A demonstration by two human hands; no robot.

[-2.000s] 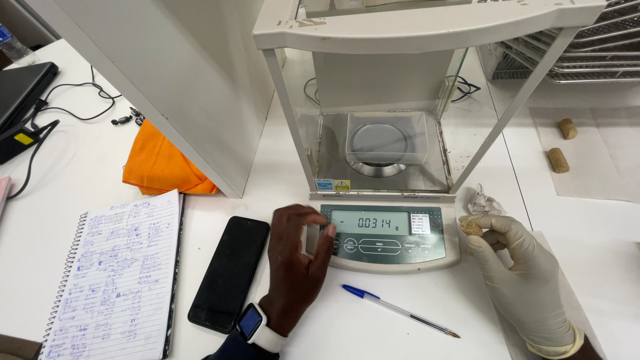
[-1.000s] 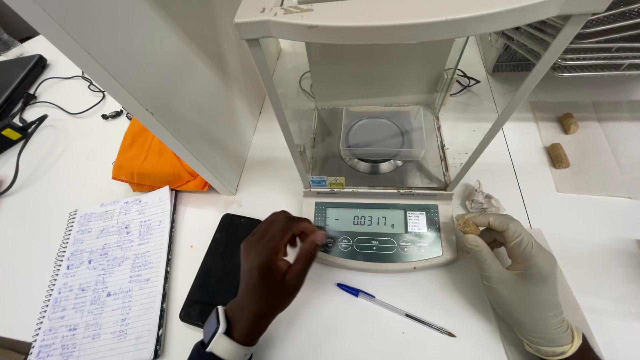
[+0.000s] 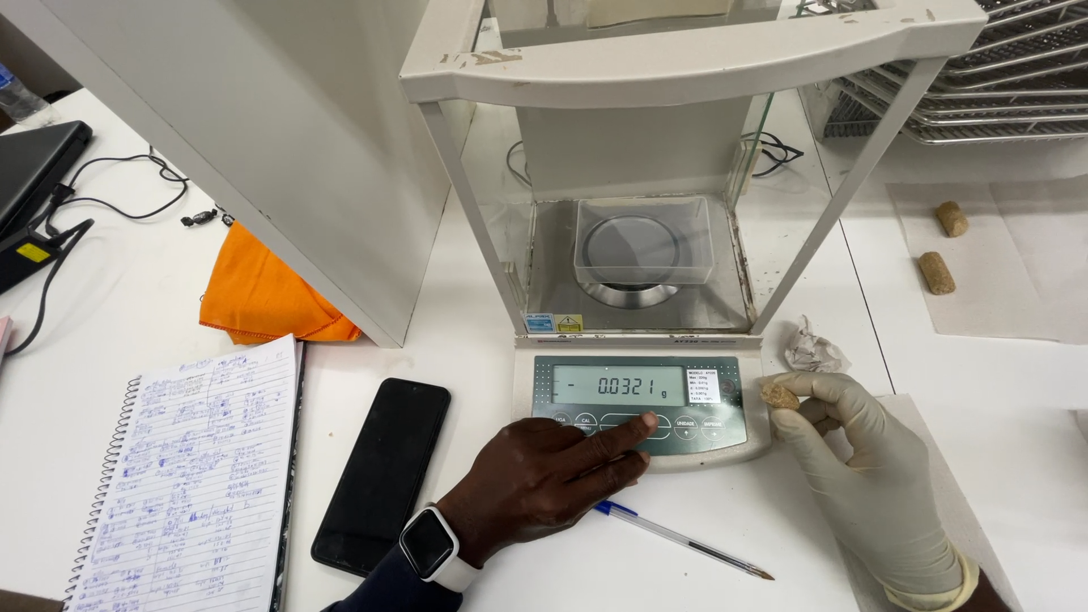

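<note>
My bare left hand (image 3: 552,476), a smartwatch on its wrist, reaches over the front panel of an analytical balance (image 3: 639,404) with a fingertip on the wide central key. The display reads -0.0321 g. In the balance's glass chamber a clear plastic tray (image 3: 643,240) rests on the round metal pan. To the right of the panel, my right hand (image 3: 875,484), in a pale glove, pinches a cork stopper (image 3: 779,396) between thumb and fingers. Two more corks, one upper (image 3: 952,218) and one lower (image 3: 937,273), lie on paper at the right.
A blue ballpoint pen (image 3: 684,540) lies below the balance. A black phone (image 3: 381,476) and a spiral notebook (image 3: 187,476) are at left, near an orange cloth (image 3: 268,293) and a grey panel (image 3: 280,144). Crumpled paper (image 3: 814,348) sits by my right hand; wire racks (image 3: 1003,76) stand behind.
My left hand has moved right, from the panel's left edge onto its central key. The reading has gone from -0.0314 through -0.0317 to -0.0321. My right hand still holds the cork.
</note>
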